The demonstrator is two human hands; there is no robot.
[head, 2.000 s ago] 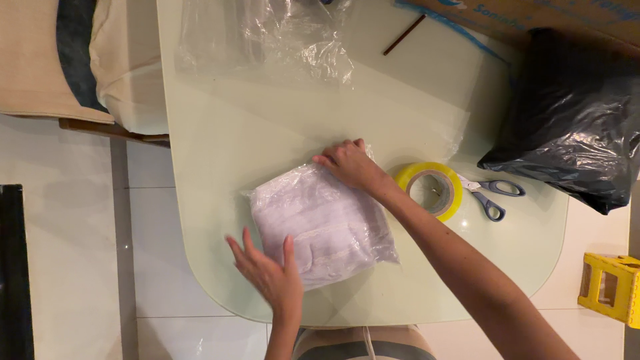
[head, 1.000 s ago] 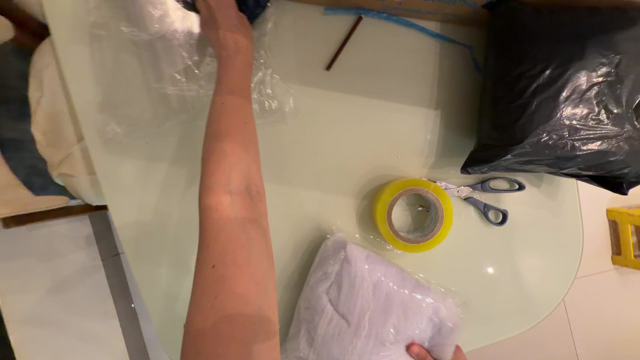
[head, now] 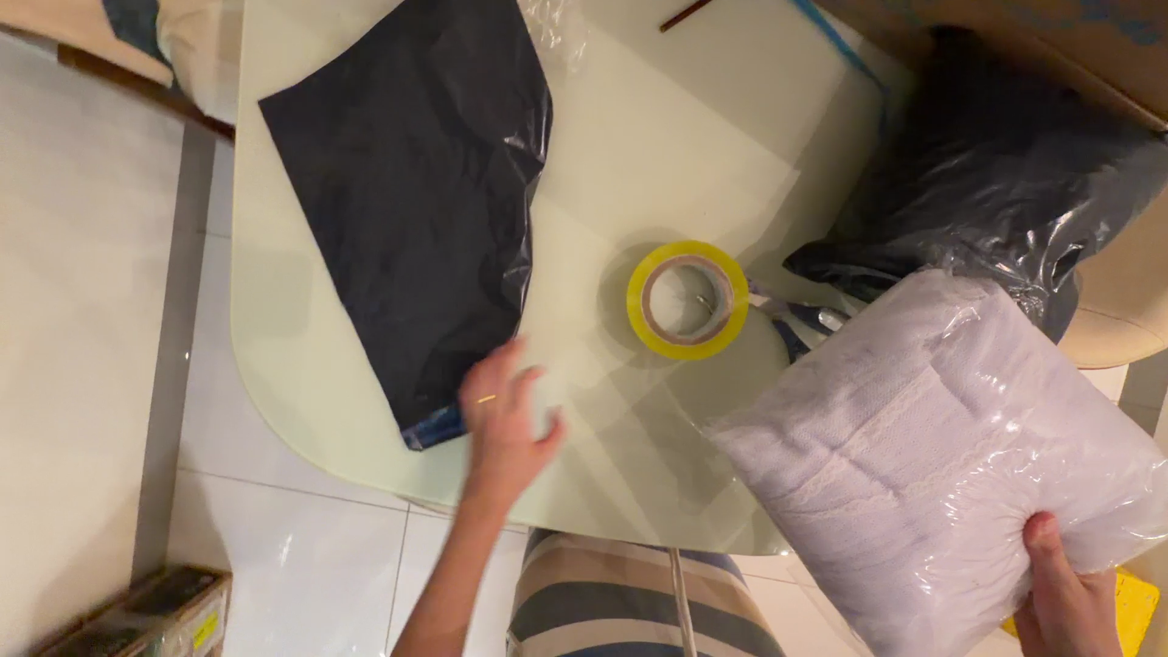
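Observation:
My right hand (head: 1063, 584) grips the lower right part of a clear plastic package of folded white fabric (head: 912, 438), raised over the table's right side. At the lower end of a flat black plastic mailing bag (head: 429, 182) is my left hand (head: 502, 420), blurred, with fingers spread; whether it touches the bag cannot be told. A roll of yellow-edged packing tape (head: 687, 300) lies mid-table. Beside it are scissors (head: 794, 319), partly hidden by the tape and the package.
A filled black plastic bag (head: 985, 182) lies at the right, by a cardboard box (head: 1095, 46). A thin brown stick (head: 684, 15) and a blue strap (head: 844, 50) are near the top. A wooden crate (head: 146, 611) stands on the floor at lower left.
The flat black bag now lies on the table's left side. The white package was on the table and is now held up at the right. My left hand has come back from the far side.

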